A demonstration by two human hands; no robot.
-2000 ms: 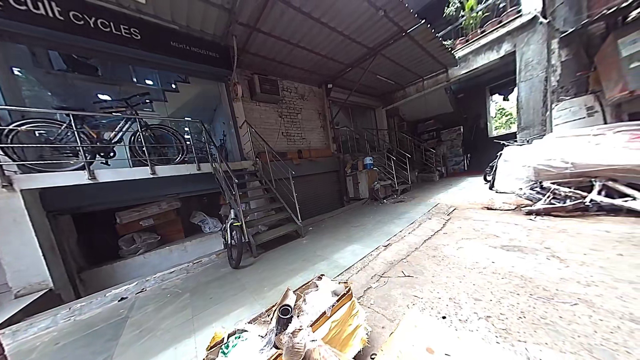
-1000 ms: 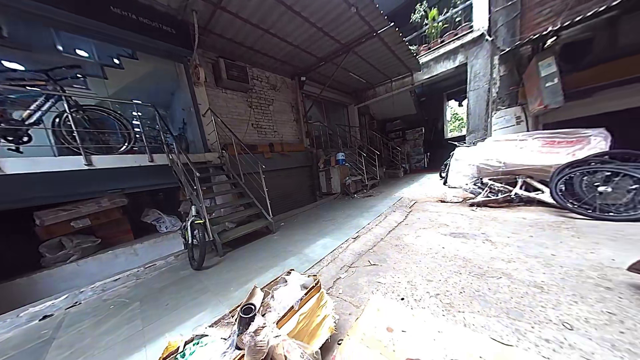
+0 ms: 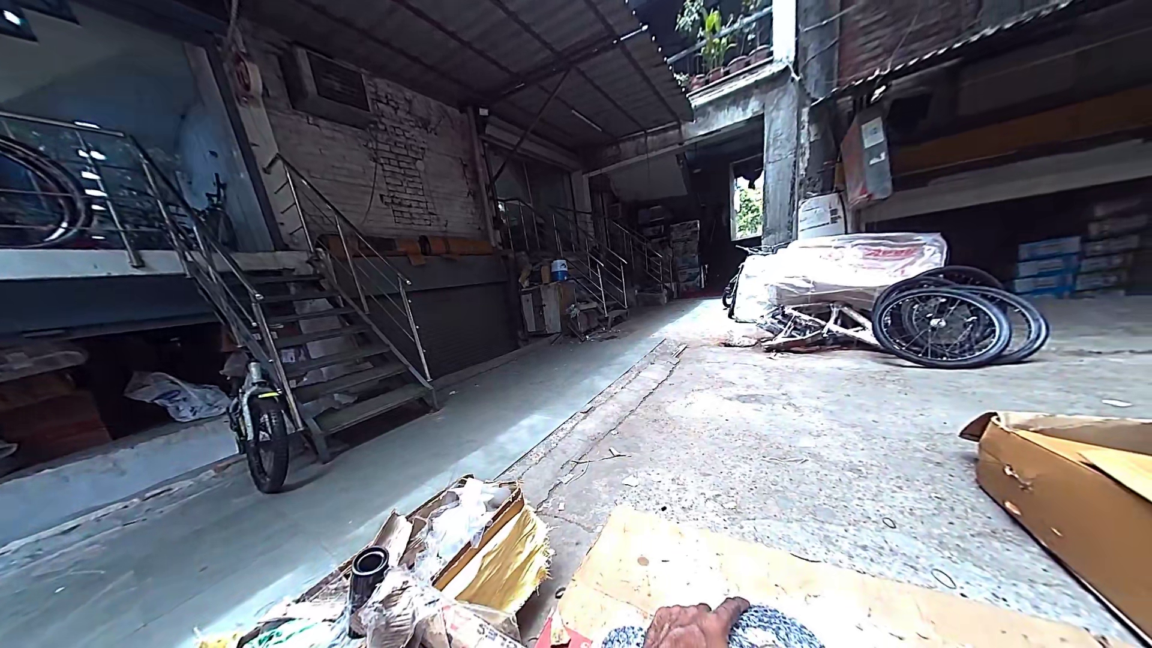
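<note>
A hand (image 3: 688, 625) shows at the bottom edge, over a sheet of cardboard (image 3: 684, 562); which of my two hands it is I cannot tell. Blue-and-white speckled material (image 3: 776, 628) lies on both sides of it, and its fingertips are close to this or touch it. What the palm holds is hidden. Left of the cardboard stands an opened carton (image 3: 490, 549) with clear plastic wrap and torn yellow packing, and beside it a short black tube (image 3: 369, 569) points up.
A brown cardboard box (image 3: 1062, 486) lies at the right. Farther off are bicycle wheels (image 3: 940, 326) beside a plastic-wrapped stack (image 3: 837, 270). A small-wheeled bicycle (image 3: 266, 441) leans by metal stairs (image 3: 351, 382) at the left.
The view has turned to the right, bringing the wheels and the brown box in. A hand now shows at the bottom edge, where none showed before.
</note>
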